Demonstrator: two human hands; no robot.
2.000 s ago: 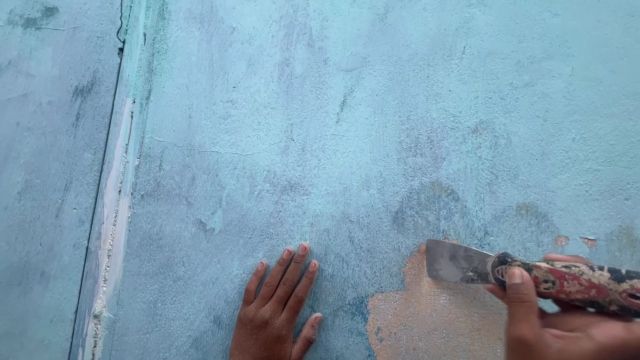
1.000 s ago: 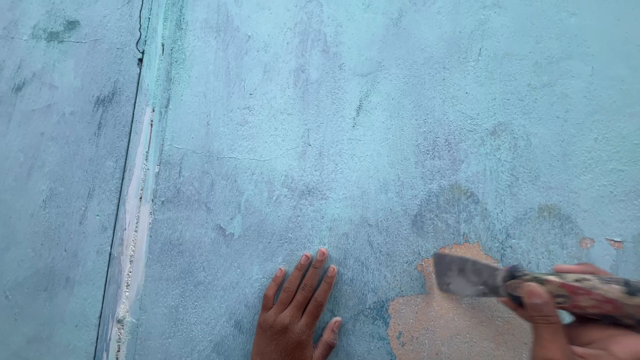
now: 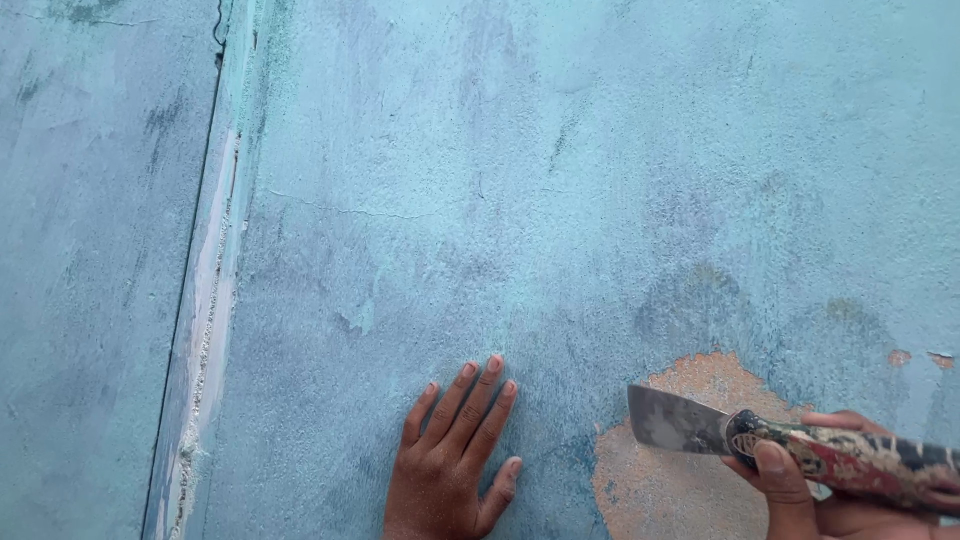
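Observation:
My left hand (image 3: 450,457) rests flat on the blue painted wall (image 3: 465,247) at the bottom middle, its fingers somewhat apart and pointing up. At the lower right, my right hand (image 3: 810,480) grips the paint-stained handle of a putty knife (image 3: 675,421). The metal blade points left, over the left edge of a bare tan patch (image 3: 675,495) where the blue paint is gone. Whether the blade touches the wall I cannot tell. The hand and handle hide part of the patch.
A narrow vertical strip (image 3: 214,330) with whitish, rough filler runs down the left side beside a dark gap. A thin crack (image 3: 360,213) crosses the paint. Two small chipped spots (image 3: 899,358) show near the right edge. Darker stains lie above the patch.
The bare patch has grown upward and is wider at its top than two seconds ago. The blade is at the patch's left edge now, further left on it than one second ago.

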